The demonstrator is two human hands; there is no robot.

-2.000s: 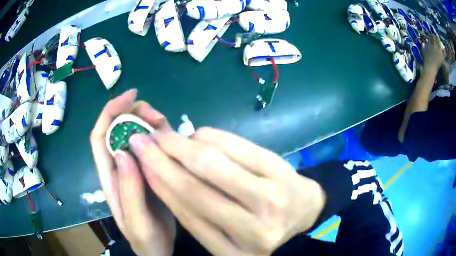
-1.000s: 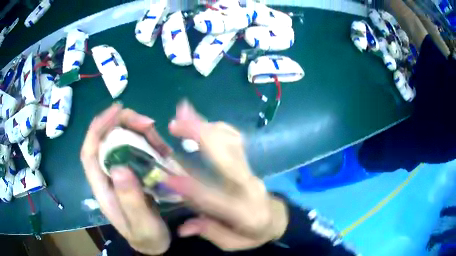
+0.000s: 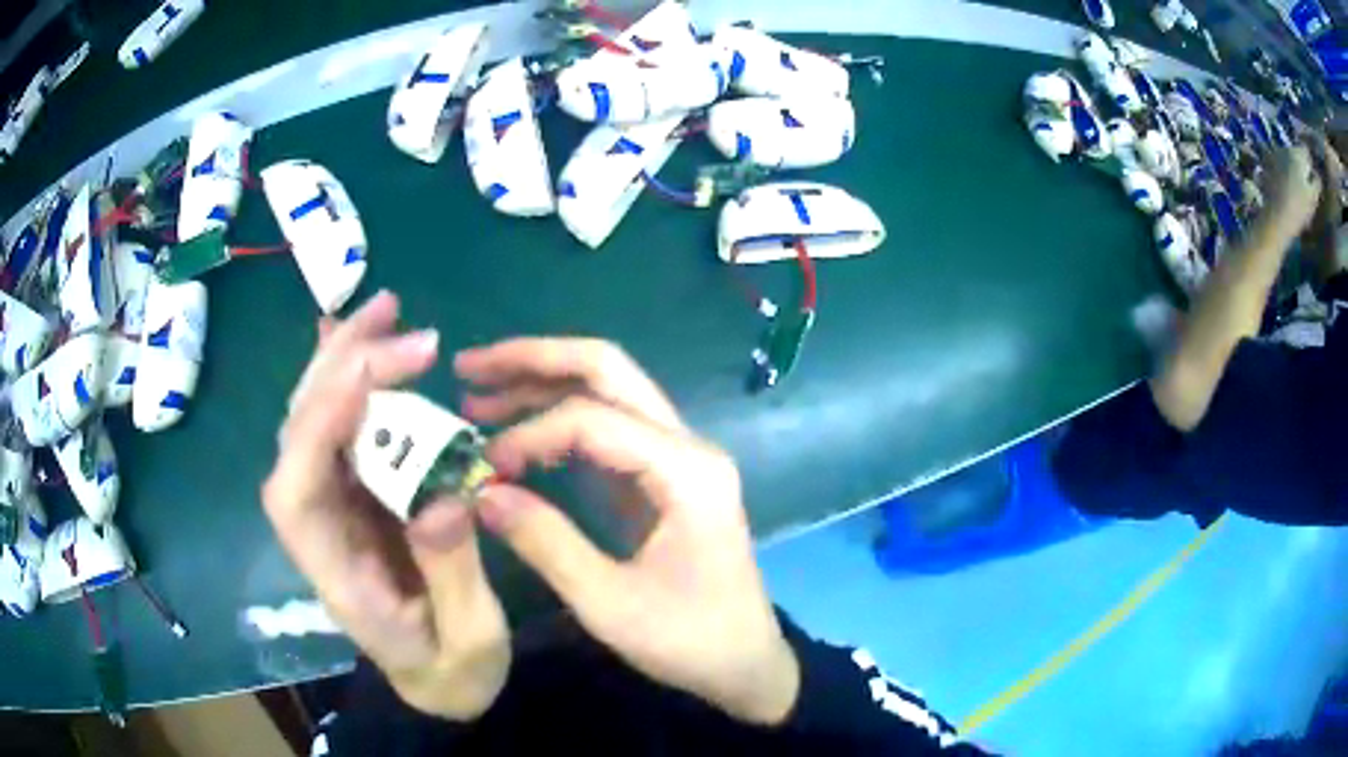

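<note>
A white housing [image 3: 399, 448] with small dark marks on its outer face is held in my left hand [image 3: 392, 547], fingers behind it and thumb at its open end. A green circuit board [image 3: 453, 470] with a yellowish part shows in the open end, which points right. My right hand [image 3: 636, 510] has thumb and index finger at that end, touching the yellowish part and a bit of red wire. How far the board sits inside is hidden by the fingers.
Housings with wires are heaped at left [image 3: 59, 388], at top centre [image 3: 503, 136] and at right [image 3: 1178, 244]. One housing [image 3: 800, 222] has a board [image 3: 784, 346] hanging out. Small white pieces [image 3: 296, 618] lie near the bench edge. Another person's arm [image 3: 1239, 296] reaches in at right.
The housing in my left hand has turned from showing the board face-on to showing its outer side. My right hand has moved back onto its open end. The other person's arm has swung lower.
</note>
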